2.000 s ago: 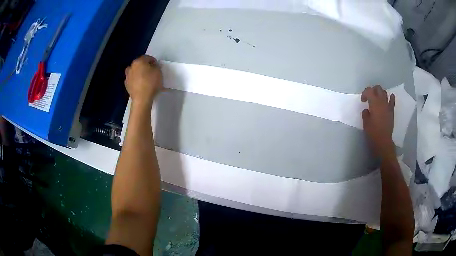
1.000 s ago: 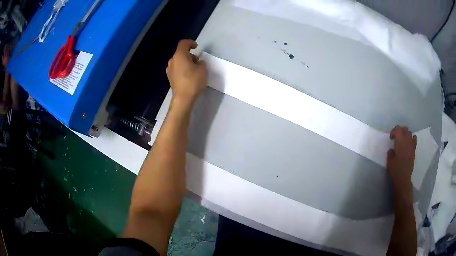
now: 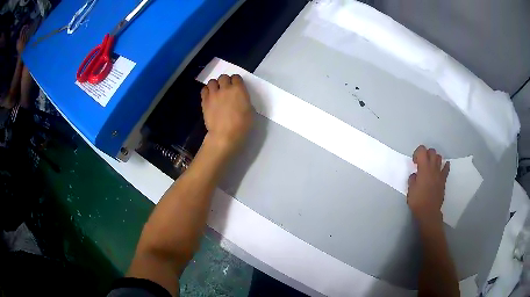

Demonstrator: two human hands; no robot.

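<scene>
A long white facing piece lies slantwise across the pale grey feed table. Its narrow end sticks out past the table's left edge over the dark feed opening of the fusing press. Its wide, angular end lies at the right. My left hand has its fingers curled on the piece near the narrow end, with the fingertips hidden. My right hand has bent fingers on the piece just before the wide end. A second white piece lies along the table's near edge.
The press's blue cover is at the left, with red-handled scissors on a white label. A white layered stack runs along the far edge. White scraps are at the right. Green floor shows below left.
Both hands and the facing piece have moved left towards the press. The narrow end now reaches over the feed opening. The camera view has also turned.
</scene>
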